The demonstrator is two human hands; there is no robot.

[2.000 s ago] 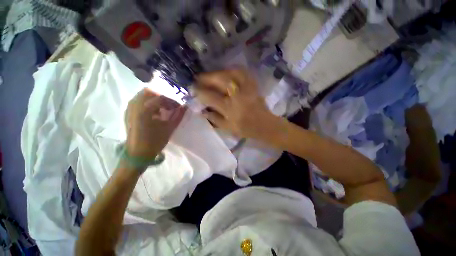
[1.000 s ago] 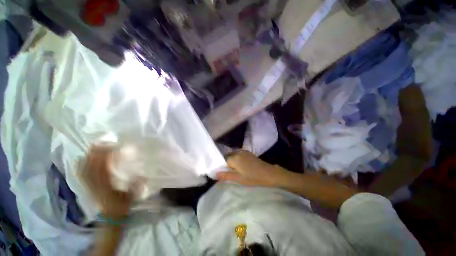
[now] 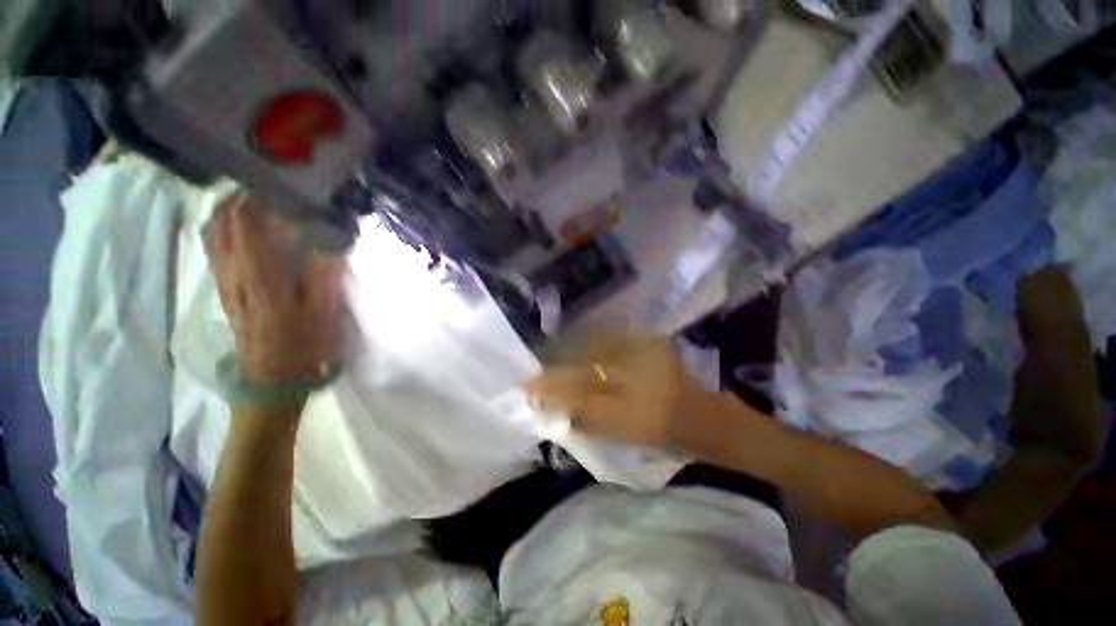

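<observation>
A white cloth piece [image 3: 422,397] lies from the lamp-lit needle area of the overlock machine [image 3: 404,245] down toward my lap. The glare hides the needles and the cloth edge there. My left hand [image 3: 275,294] lies flat on the cloth, left of the needle area and just below the machine head, holding nothing. My right hand [image 3: 618,385], slightly blurred and with a ring, pinches the cloth's right edge below the machine's front.
A white printed strip [image 3: 808,135] lies on the cream table [image 3: 906,147] to the right. White and blue cloth [image 3: 869,342] is heaped at the right. Long white pieces [image 3: 110,367] drape at the left. Another person's arm [image 3: 1052,391] shows at the far right.
Since one second ago, my left hand has moved up from the lower cloth to beside the machine head. My right hand has moved slightly up and right. The camera view has shifted.
</observation>
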